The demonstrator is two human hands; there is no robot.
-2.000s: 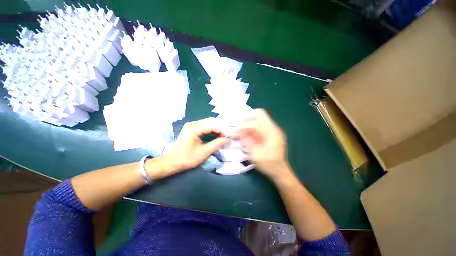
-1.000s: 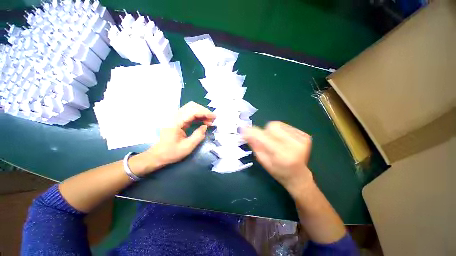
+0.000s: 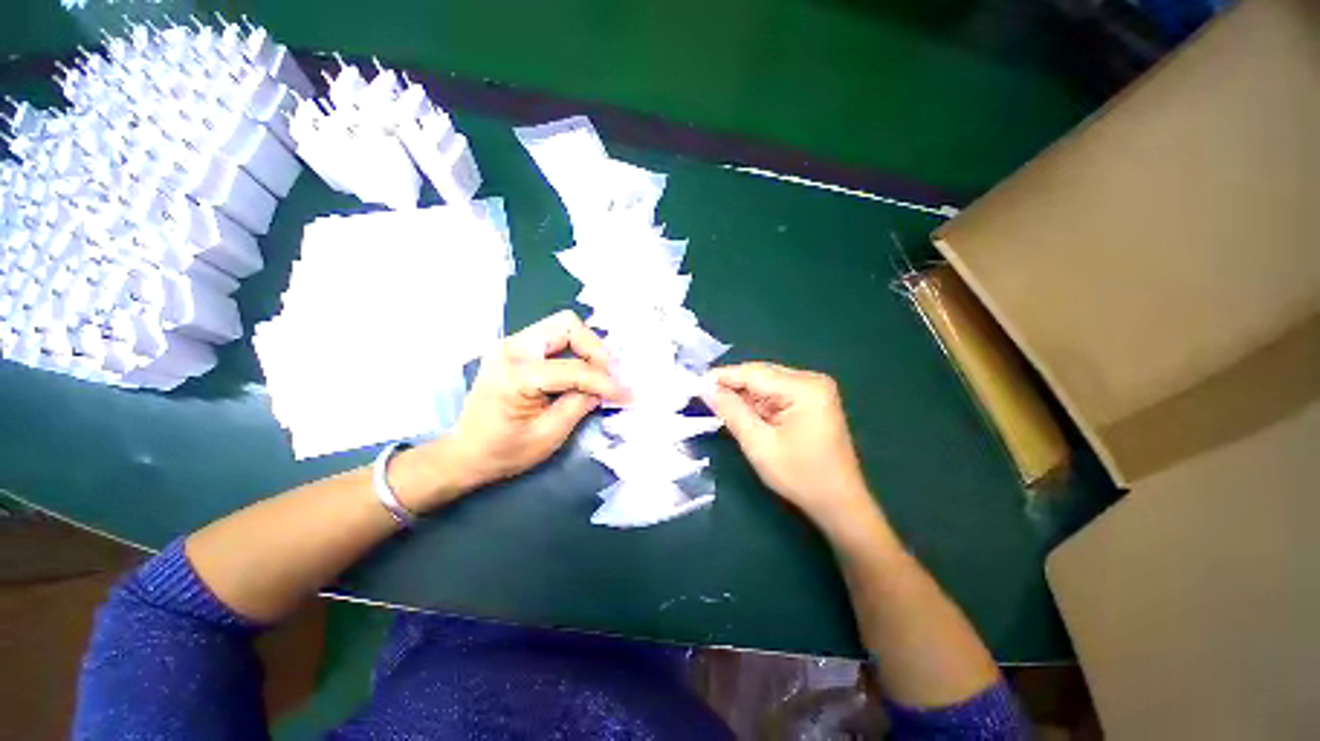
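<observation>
A wrapped row [image 3: 637,246] of overlapping white sheets with pointed edges lies on the dark green table in front of me. My left hand [image 3: 536,398] pinches its left edge between thumb and fingers. My right hand [image 3: 789,427] pinches a sheet at its right edge, near the same height. A loose stack of white sheets [image 3: 384,326] lies left of the row, partly behind my left hand. What lies inside the row is hidden by the sheets.
Many small white parts [image 3: 138,217] with thin tips stand massed at the left, with a smaller group [image 3: 384,138] beside them. At the right are a brown cardboard box [image 3: 1144,246] and a narrow yellow-brown bundle in clear film [image 3: 992,377]. Crinkled clear plastic [image 3: 782,695] shows below the table edge.
My right hand was raised off to the right and blurred; it has come back to the row's right edge and grips there. My left hand has stayed at the left edge.
</observation>
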